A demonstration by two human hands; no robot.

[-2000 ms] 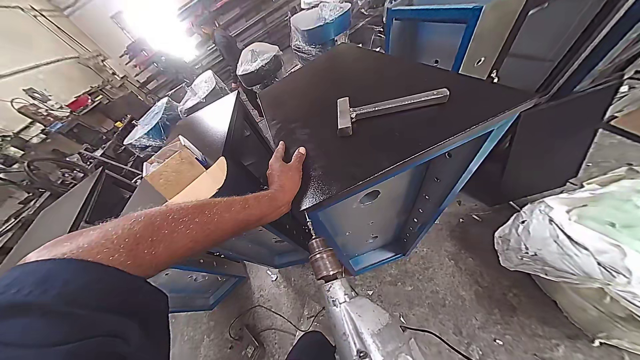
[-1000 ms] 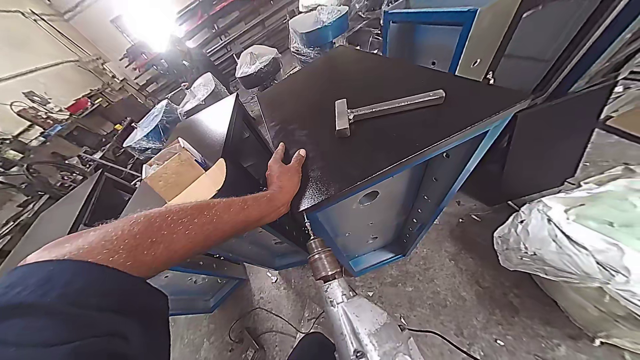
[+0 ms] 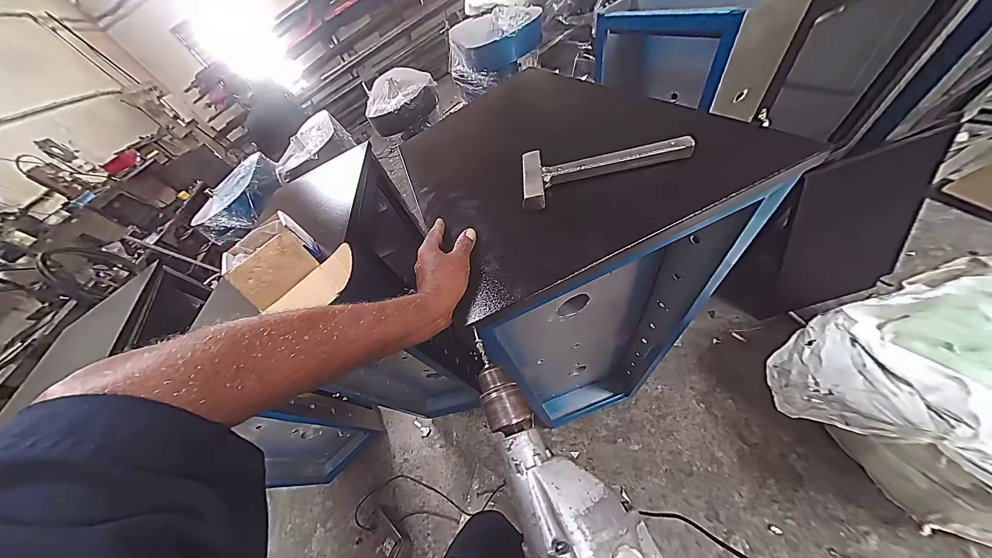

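My left hand [image 3: 444,271] rests on the near left corner of a dark metal cabinet [image 3: 589,170], thumb and fingers apart over its edge. A metal power drill [image 3: 562,492] rises from the bottom of the view. Its chuck [image 3: 505,399] holds a thin bit whose tip meets the cabinet's front edge at the near corner, just below my left hand. On the cabinet's top lies a hammer [image 3: 612,163] with a metal head. The cabinet's front is a blue-edged frame with round holes. My right hand is out of view.
An open cardboard box [image 3: 271,271] stands on another dark cabinet [image 3: 322,186] at the left. Plastic-wrapped blue drums [image 3: 496,43] stand behind. White plastic sheeting [image 3: 891,341] covers a bulky pile at the right. A black cable [image 3: 690,521] runs over the concrete floor.
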